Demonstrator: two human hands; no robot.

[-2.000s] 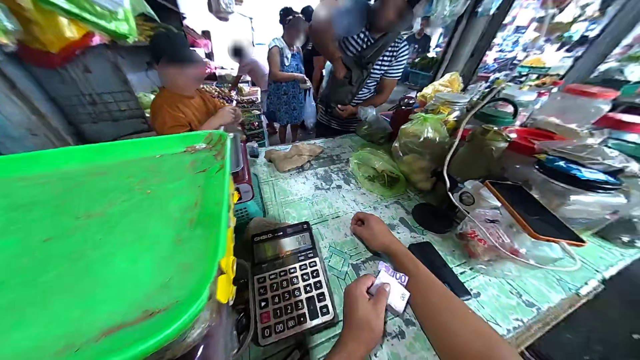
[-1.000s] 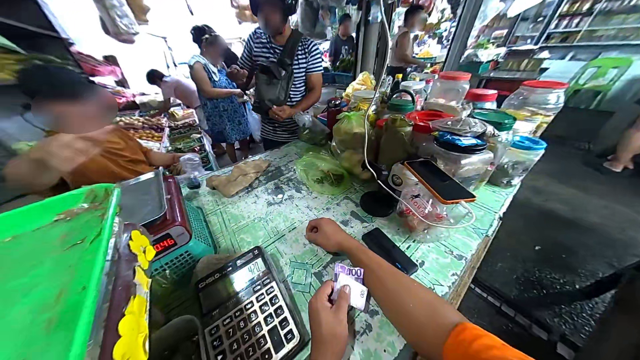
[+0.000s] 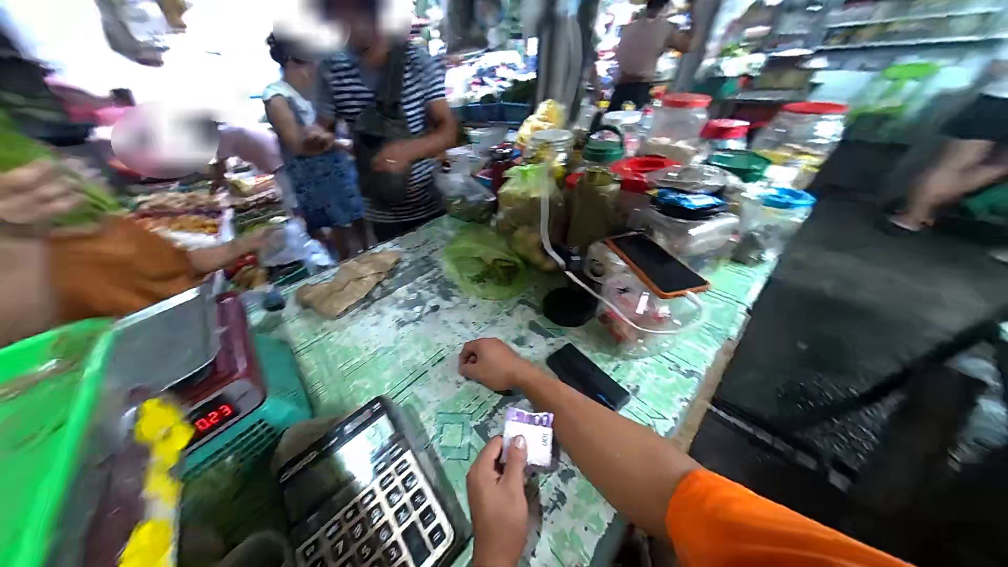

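My left hand (image 3: 502,492) holds a folded purple-and-white banknote (image 3: 528,437) between thumb and fingers, low in the view. My right hand (image 3: 490,364) rests on the worn green table covering (image 3: 425,370), its fingers curled; whether anything is inside cannot be seen. The right forearm crosses just beyond the banknote. A black phone (image 3: 587,376) lies beside that forearm. To the left of my left hand is a large desk calculator (image 3: 370,488), partly cut off by the frame's lower edge.
A weighing scale (image 3: 236,370) and green tray (image 3: 63,425) stand left. Brown paper (image 3: 349,283), a green plastic bag (image 3: 487,264) and a black lid (image 3: 568,306) lie on the table. An orange-edged phone (image 3: 656,264) with a white cable rests near lidded jars (image 3: 681,118). People stand beyond.
The view has swung right. The person in orange at the left now reaches an arm toward the scale's far side. My hands keep nearly the same pose, the left still with the banknote.
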